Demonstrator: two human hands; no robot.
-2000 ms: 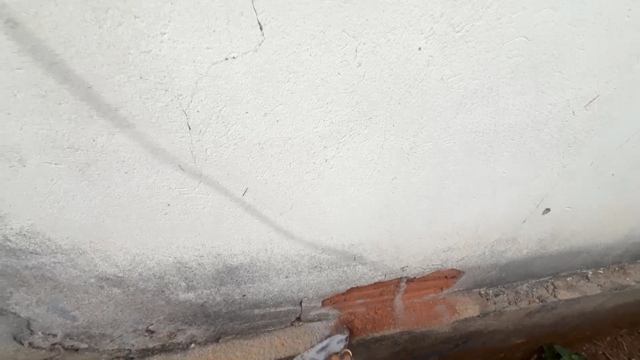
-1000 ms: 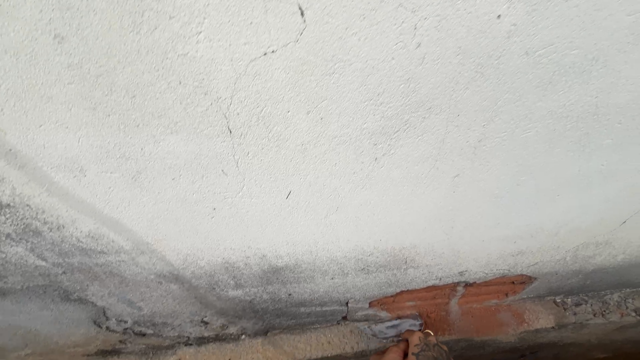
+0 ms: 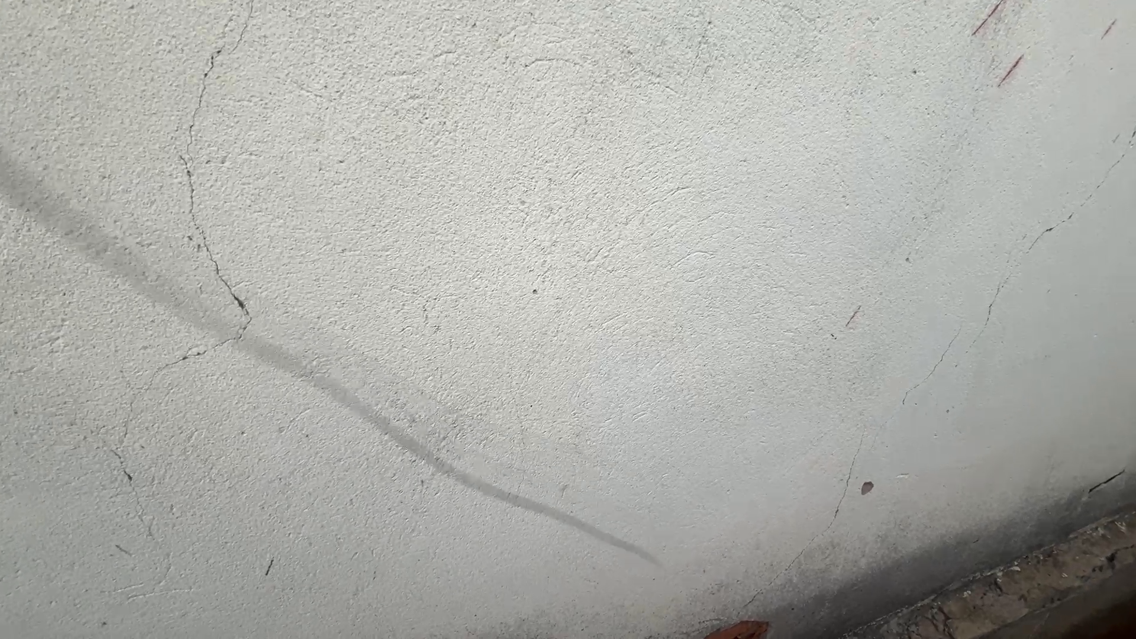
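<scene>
Neither my left hand nor my right hand is in the frame, so what they hold or touch cannot be seen. A white plastered wall [image 3: 568, 266] fills nearly the whole view. A long thin shadow [image 3: 390, 430] slants down across it from the left edge to the lower middle. One crack [image 3: 191, 169] runs down the wall at the left, and a finer crack [image 3: 992, 302] runs down at the right. At the bottom edge a small piece of exposed reddish brick [image 3: 741, 630] shows, mostly cut off.
A rough masonry ledge [image 3: 1021, 590] runs along the wall's foot at the lower right. Dark staining [image 3: 923, 568] lies just above it. Short reddish marks [image 3: 1010, 71] are on the wall at the upper right.
The view has shifted up and to the right. The fingers with a greyish-white thing beside the exposed brick, seen a second ago, are out of frame.
</scene>
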